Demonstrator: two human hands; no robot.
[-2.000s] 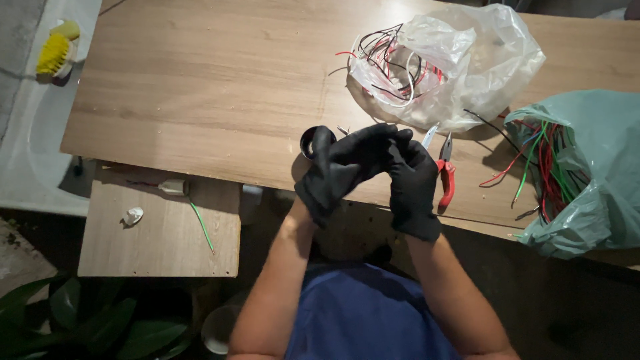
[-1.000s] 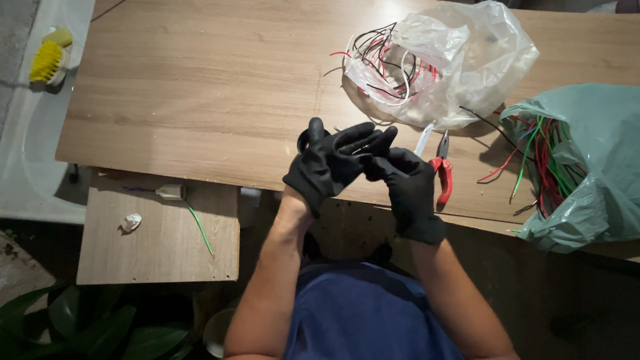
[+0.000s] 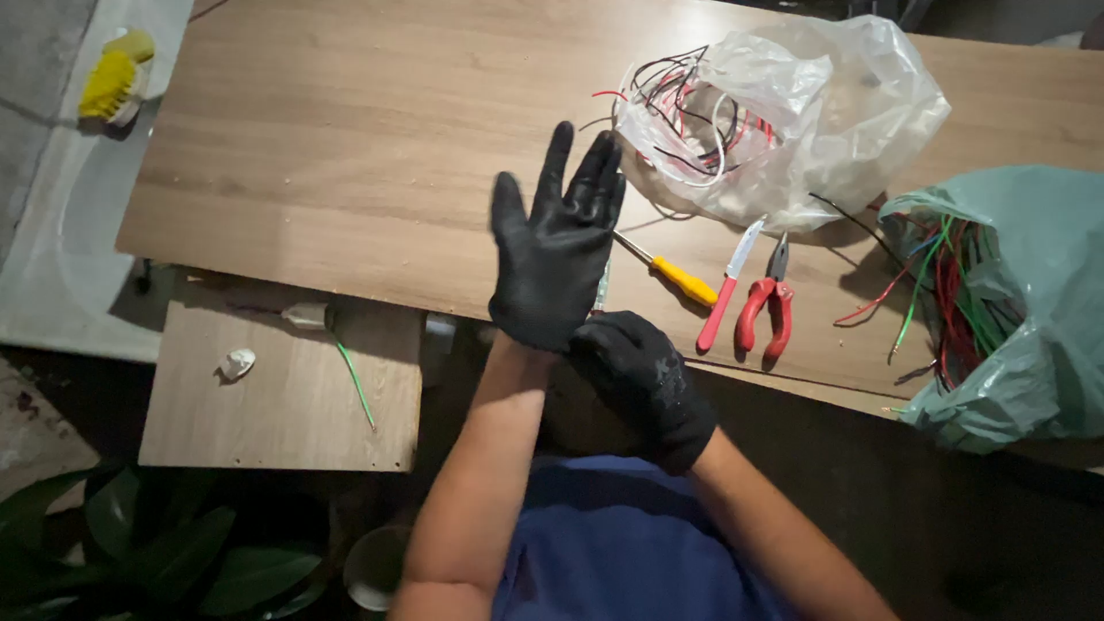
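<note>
My left hand (image 3: 556, 246), in a black work glove, is raised palm up with its fingers spread and holds nothing. My right hand (image 3: 642, 379), gloved alike, pinches the cuff of the left glove at the wrist. To their right on the table lie a screwdriver with a yellow handle (image 3: 684, 280), a knife with a red handle (image 3: 718, 315) and long-nose pliers with red grips (image 3: 765, 315). Part of another tool (image 3: 602, 285) shows between the hands, mostly hidden.
A clear plastic bag (image 3: 862, 112) of wires stands at the back; a green plastic bag (image 3: 1061, 285) of wires is at right. A lower wooden board (image 3: 285, 405) bears a white connector (image 3: 306, 316) with a green wire (image 3: 354, 379) and a crumpled white piece (image 3: 235, 365). A yellow brush (image 3: 108, 84) rests on the sink (image 3: 52, 285).
My hands were together with fingers touching; now the left is spread out and the right has moved down to the left glove's cuff. The yellow-handled screwdriver has come into sight.
</note>
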